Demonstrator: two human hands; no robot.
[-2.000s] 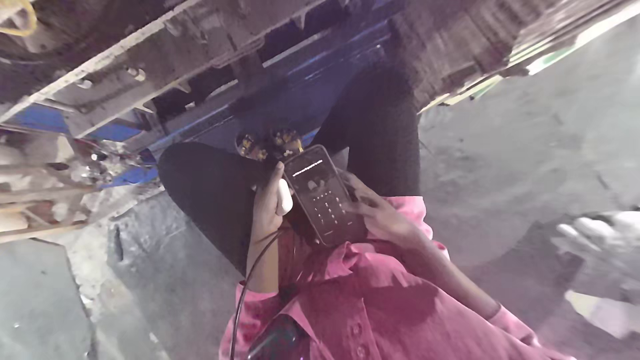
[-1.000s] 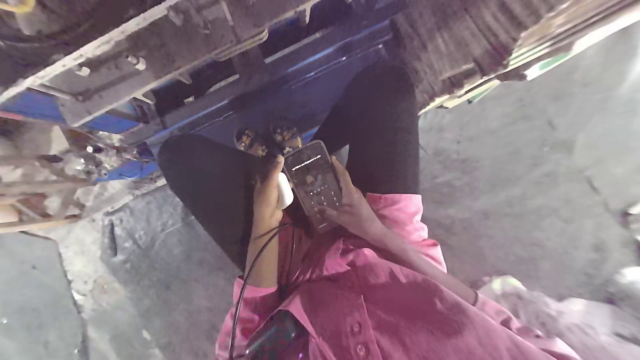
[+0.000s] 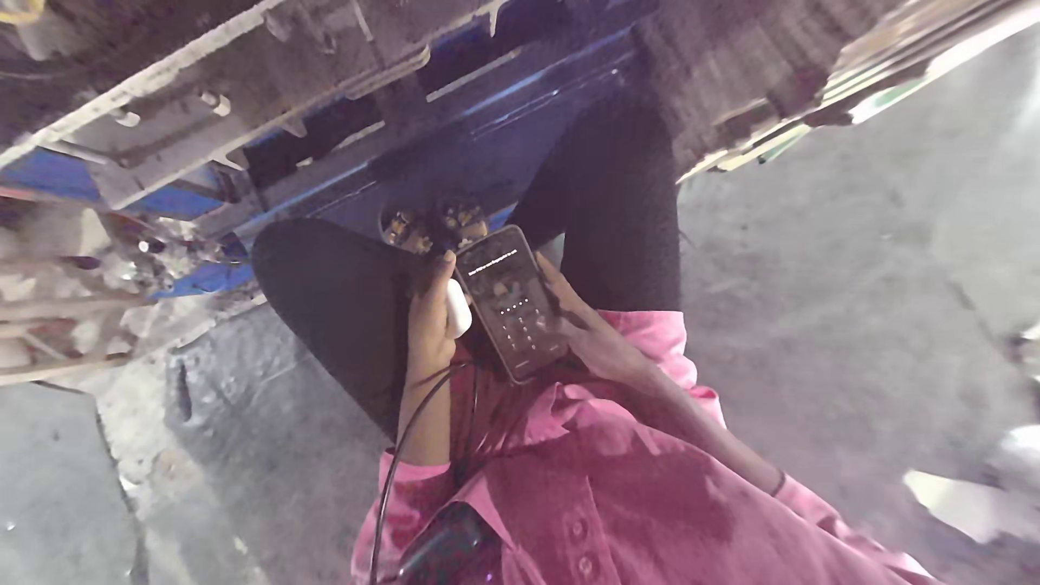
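A dark smartphone point(image 3: 512, 305) lies tilted between my two hands above my lap, its lit screen showing a keypad. My left hand point(image 3: 433, 313) grips its left edge, thumb near the upper corner. A small white rounded object point(image 3: 457, 309) is also at that hand, beside the phone; what it is cannot be told. My right hand point(image 3: 589, 329) is at the phone's right side, fingers along the edge and partly behind it. A black cable point(image 3: 406, 443) runs past my left wrist down to a dark object point(image 3: 455, 544) at my waist.
Ahead stands a blue metal frame point(image 3: 504, 106) with rails and bolts. Patterned footwear point(image 3: 406, 230) shows beyond the phone. A stack of sheets point(image 3: 861, 89) is at the upper right. Wooden slats and debris point(image 3: 57, 325) lie left, on a worn concrete floor point(image 3: 821, 301). Pale scraps point(image 3: 951, 504) are at the lower right.
The right thumb, low on the phone's screen one second ago, has moved to its right side. The left hand has kept its hold on the phone.
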